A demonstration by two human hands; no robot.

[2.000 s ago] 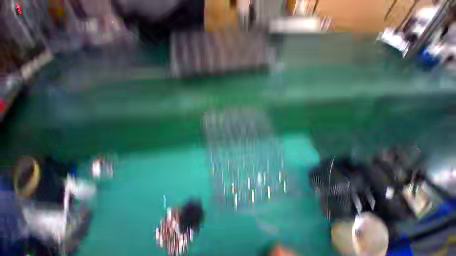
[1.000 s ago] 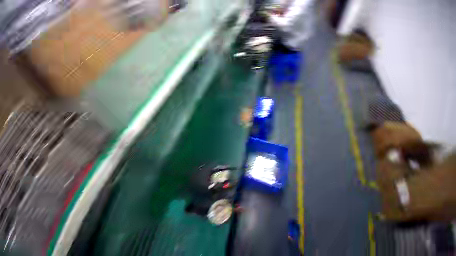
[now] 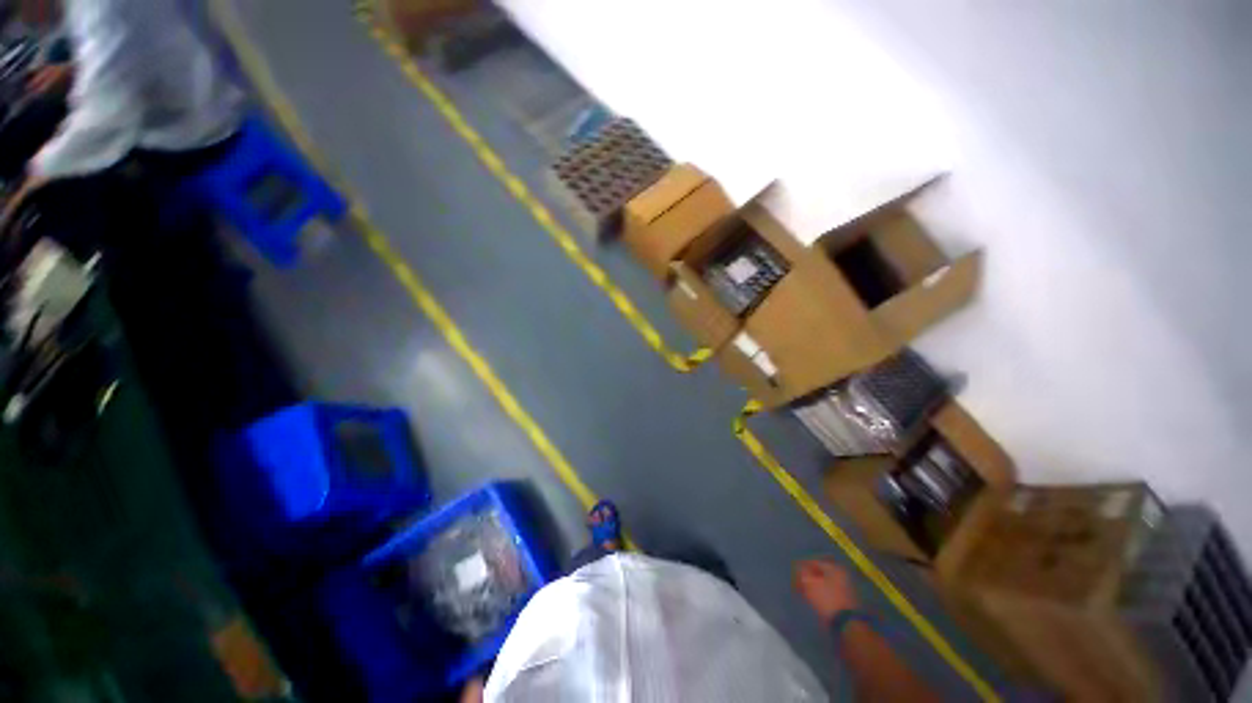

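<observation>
Nearest in front is a white garment (image 3: 645,639), apparently my own shirt, at the bottom centre. A blurred bare hand, apparently my right hand (image 3: 828,588), hangs to its right with a dark band at the wrist; its fingers are unclear and I see nothing held. A sliver of skin shows left of the garment at the bottom edge, but my left hand cannot be made out. Left of the garment, a blue bin (image 3: 529,529) holds clear bags (image 3: 471,584) with a white label. No work piece shows in a hand.
A blue container (image 3: 330,467) stands beside the dark green bench (image 3: 83,549) at left. A person (image 3: 144,83) is near a blue stool (image 3: 282,199). Yellow lines cross the grey floor (image 3: 549,357). Open cardboard boxes (image 3: 810,337) and stacked trays (image 3: 618,165) line the white wall. A blue-sandalled foot (image 3: 604,523) shows.
The view has swung right and down from the green mat and bench to the floor aisle. The mat is out of view; the boxes, bins and white garment now show.
</observation>
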